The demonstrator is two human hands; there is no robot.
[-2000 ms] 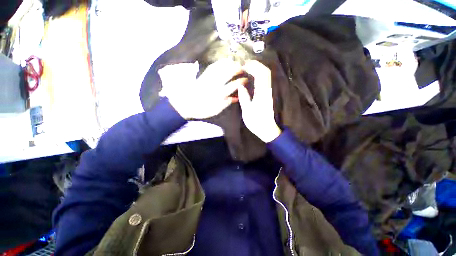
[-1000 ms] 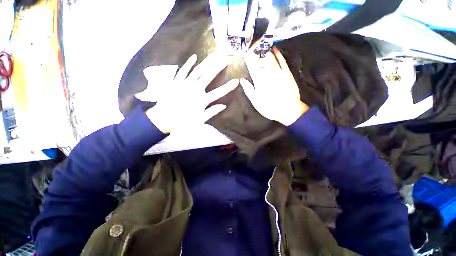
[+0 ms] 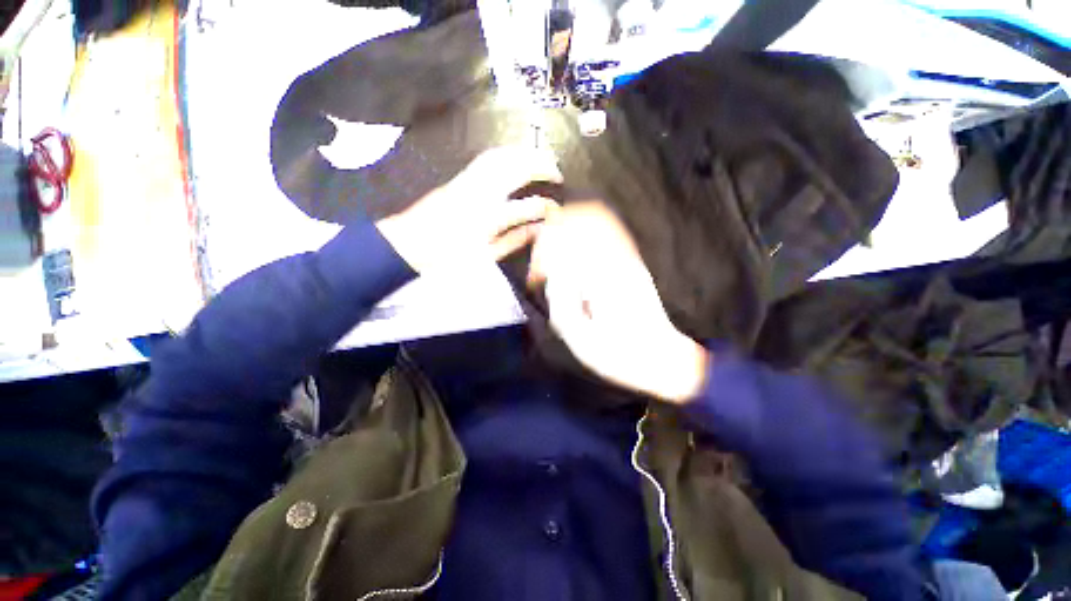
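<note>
The dark brown garment body (image 3: 752,164) lies heaped to the right of the needle and hangs over the table's front edge. A dark brown curved piece (image 3: 308,141) with an open middle lies left of the needle. My left hand (image 3: 476,211) is just in front of the presser foot and needle (image 3: 537,94), fingers bent at the cloth's near edge. My right hand (image 3: 605,299), blurred and overexposed, is beside it, nearer my body, with its fingers bent at the cloth edge. Fingertips and what they pinch are hard to make out.
The white sewing machine head (image 3: 511,41) stands at top centre. Red-handled scissors (image 3: 51,170) lie at far left by a yellow wooden strip (image 3: 115,164). More dark cloth (image 3: 928,352) is heaped below the table at right, near blue items (image 3: 1039,470).
Both hands were spread flat on the cloth and have now drawn together with bent fingers. My right hand has moved towards my body. The curved piece's opening now shows fully.
</note>
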